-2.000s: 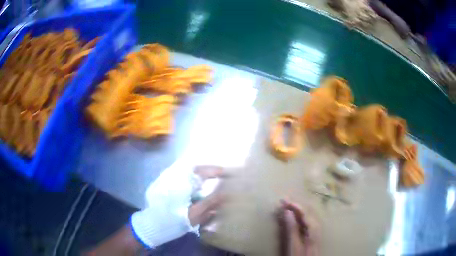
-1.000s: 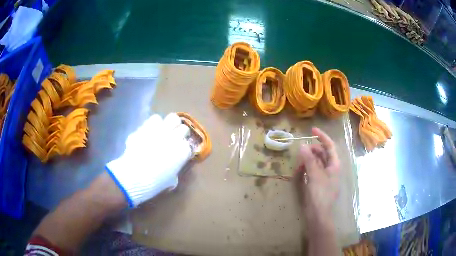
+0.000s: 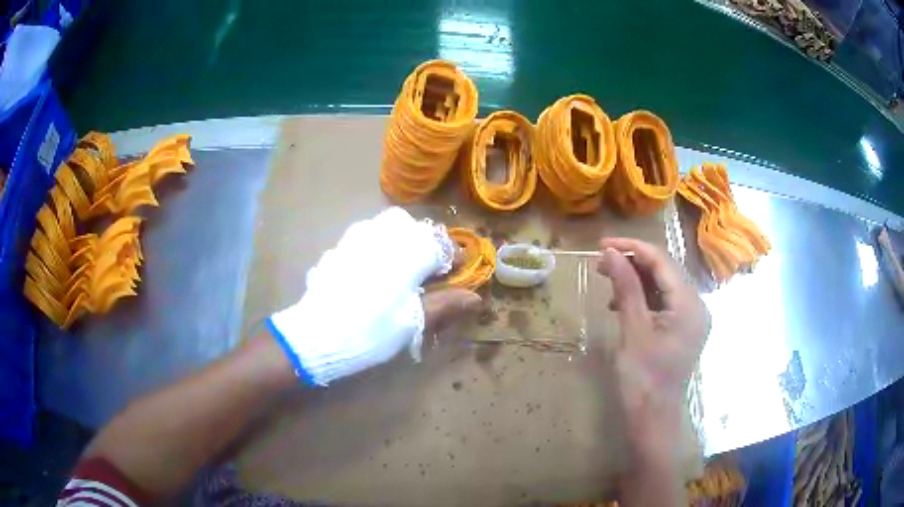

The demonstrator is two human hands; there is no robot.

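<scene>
My left hand (image 3: 372, 287), in a white knit glove with a blue cuff edge, holds an orange oval ring (image 3: 478, 259) close to the left side of the glue dish. The glove hides part of the ring. The glue dish (image 3: 524, 265) is a small white oval cup with yellowish adhesive in it. My bare right hand (image 3: 649, 297) holds a thin pale glue stick (image 3: 578, 253) between thumb and fingers. The stick's far end is at the dish's right rim. The glue pad (image 3: 535, 322) lies under the dish with dark spots around.
Stacks of orange oval rings (image 3: 575, 153) stand at the back of the cardboard board (image 3: 396, 436). Loose orange strips (image 3: 724, 223) lie at right. Looped straps (image 3: 84, 233) lie at left beside a blue crate (image 3: 22, 267). A green belt (image 3: 327, 59) runs behind.
My left hand has moved right with the orange ring, up to the dish. My right hand still holds the stick, whose end has moved from inside the dish to its rim. The view has shifted slightly.
</scene>
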